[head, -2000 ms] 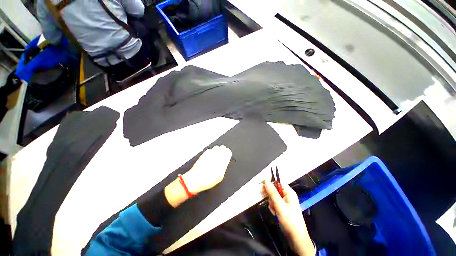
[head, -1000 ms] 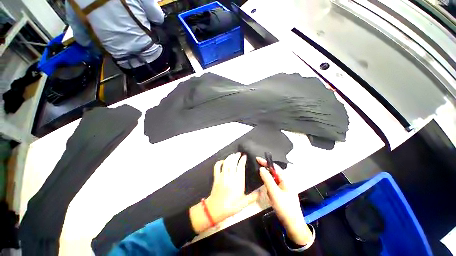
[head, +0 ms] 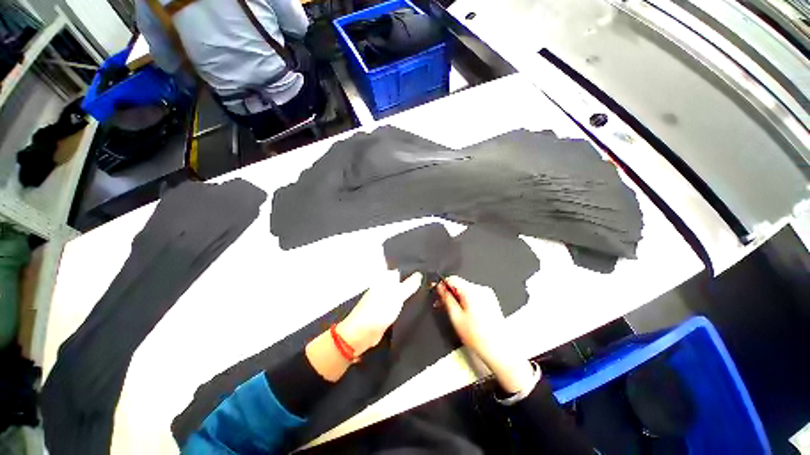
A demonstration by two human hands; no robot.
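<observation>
A dark grey garment panel (head: 421, 248) has its end lifted and folded over at my fingertips, above the near pile of panels (head: 266, 355) along the table's near edge. My left hand (head: 377, 313), with a red string on the wrist, pinches the panel's edge. My right hand (head: 472, 322) is just right of it, fingertips close to the left ones, closed around small scissors (head: 441, 283). Only a little red and dark metal of the scissors shows. The cut edge is too small to see.
The right pile of panels (head: 462, 191) spreads across the table's far side; the left pile (head: 151, 293) runs down the left. A blue crate (head: 710, 378) stands at the near right, another blue crate (head: 404, 84) beyond the table. A seated person (head: 235, 53) is ahead.
The panel's end has been raised and folded back to the left. My left hand has gone from flat on the cloth to pinching it, and my right hand has moved in with the scissors.
</observation>
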